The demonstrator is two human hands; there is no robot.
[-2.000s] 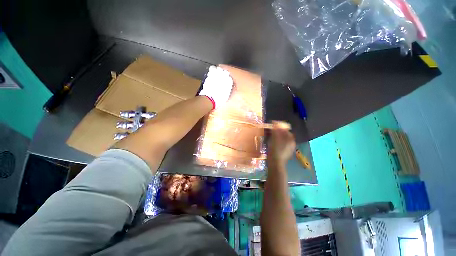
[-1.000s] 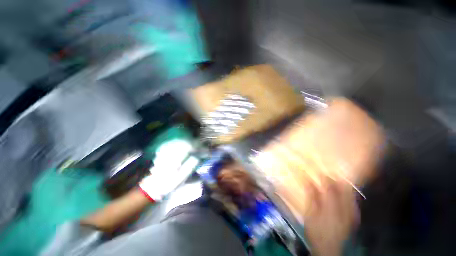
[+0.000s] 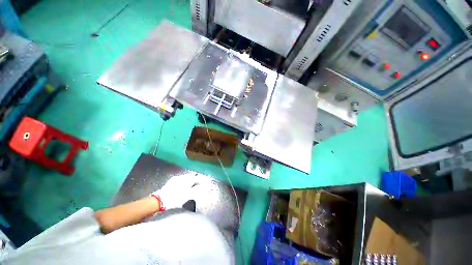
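Note:
My left hand (image 3: 178, 190), in a white glove with a red cuff, is at the lower left over a dark speckled surface (image 3: 142, 178). Its fingers are blurred, and whether it holds anything cannot be told. My right hand is not in view. A silver mould plate (image 3: 232, 77) with a wire handle (image 3: 221, 100) at its near end lies on the press's dark steel sliding table (image 3: 194, 85), beyond my hand. Small orange-brown bits lie beside the mould's right edge.
Light side shelves (image 3: 155, 64) (image 3: 290, 124) flank the sliding table. An open cardboard box (image 3: 212, 146) is on the green floor below. A red stool (image 3: 41, 142) is left. A red-lit control panel (image 3: 403, 46) is upper right. Silver pieces (image 3: 380, 259) and cardboard (image 3: 388, 240) are lower right.
The view has swung from the bench to the press. The peach strips have left view, and the cardboard has shifted to the lower right. My right hand has gone out of view.

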